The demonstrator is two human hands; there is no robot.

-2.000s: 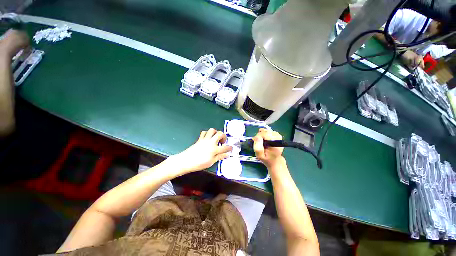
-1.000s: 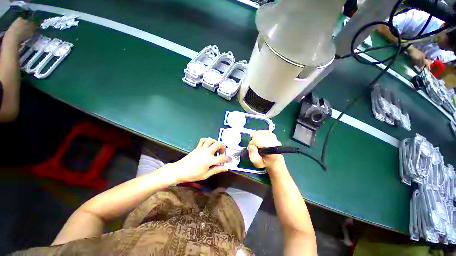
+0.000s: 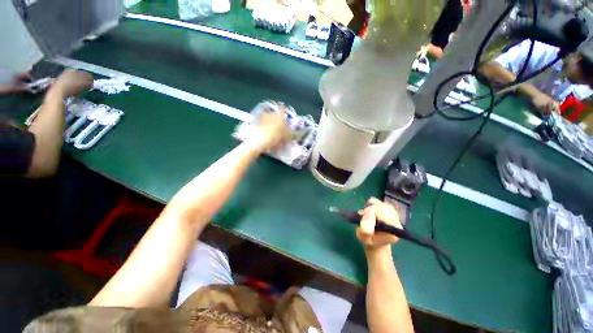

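Note:
White product units (image 3: pixel 300 144) stand in a blurred group on the green bench, left of the white fume hood (image 3: pixel 354 140). My left hand (image 3: pixel 272 132) is on top of them, blurred; whether its fingers grip one cannot be told. My right hand (image 3: pixel 378 222) holds a thin dark soldering iron (image 3: pixel 408 235) above the bench, its tip pointing left and its black cord end trailing right. A dark grey iron stand (image 3: pixel 404 182) sits just behind my right hand, right of the hood.
More units lie in piles at the right (image 3: pixel 560 237) and in a row at the left (image 3: pixel 94 122) near another person's hand (image 3: pixel 73 83). Small white parts (image 3: pixel 112 85) lie there. A black cord (image 3: pixel 463 153) hangs at right. A person's arm shows at upper right.
My left hand has moved forward to the group beside the hood. The units under my hands are gone from the bench's near edge. My right hand has moved right with the iron.

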